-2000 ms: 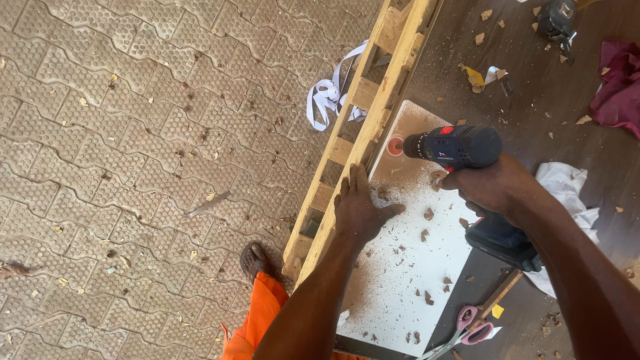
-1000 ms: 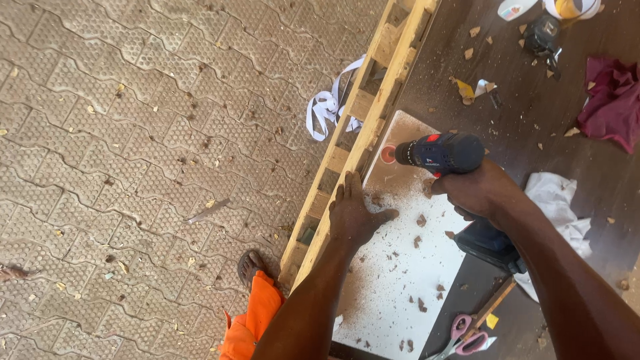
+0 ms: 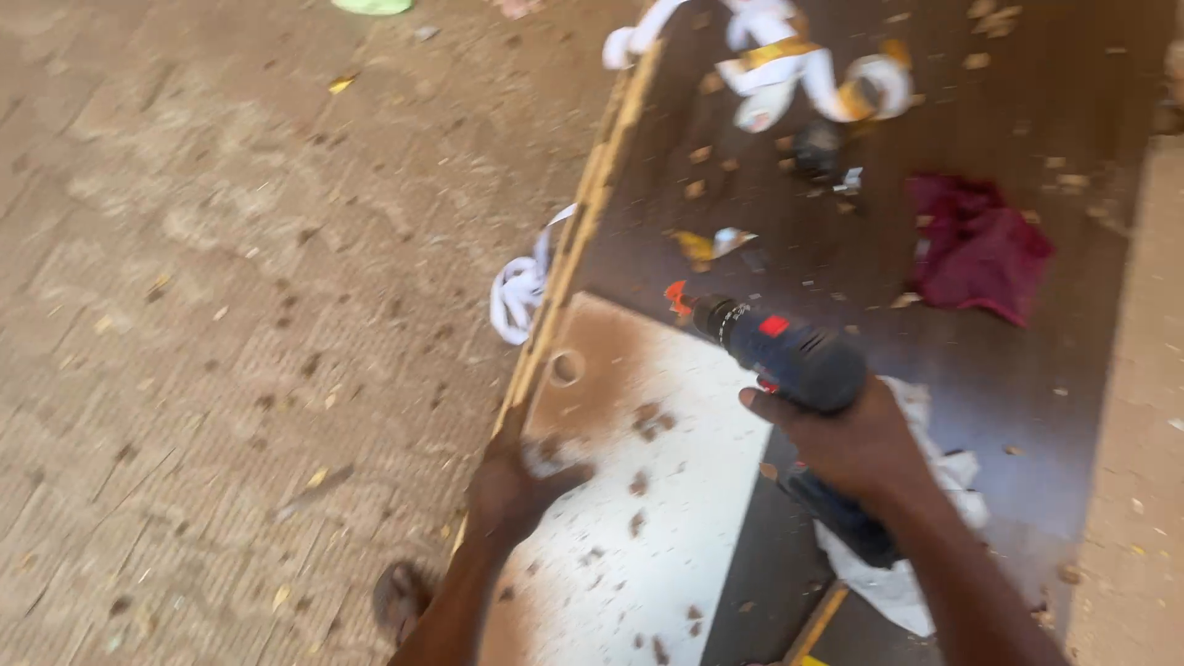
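Note:
My right hand grips a dark cordless drill by its handle. The drill's orange-red cutter bit is in the air, off the white board, beyond its top edge. A round hole or recess shows in the board's upper left corner, with brown dust spread around it. My left hand rests at the board's left edge, thumb out over the white face; its other fingers are partly hidden and blurred.
Under the board lies a dark wood-look panel with chips. On it are a maroon cloth, white cloth, a black tape measure or similar object and white-and-yellow strips. A pale wooden frame edges the panel; paving lies left.
My right hand has lifted the drill off the board and moved it right, uncovering the round mark where the bit was. The view has shifted.

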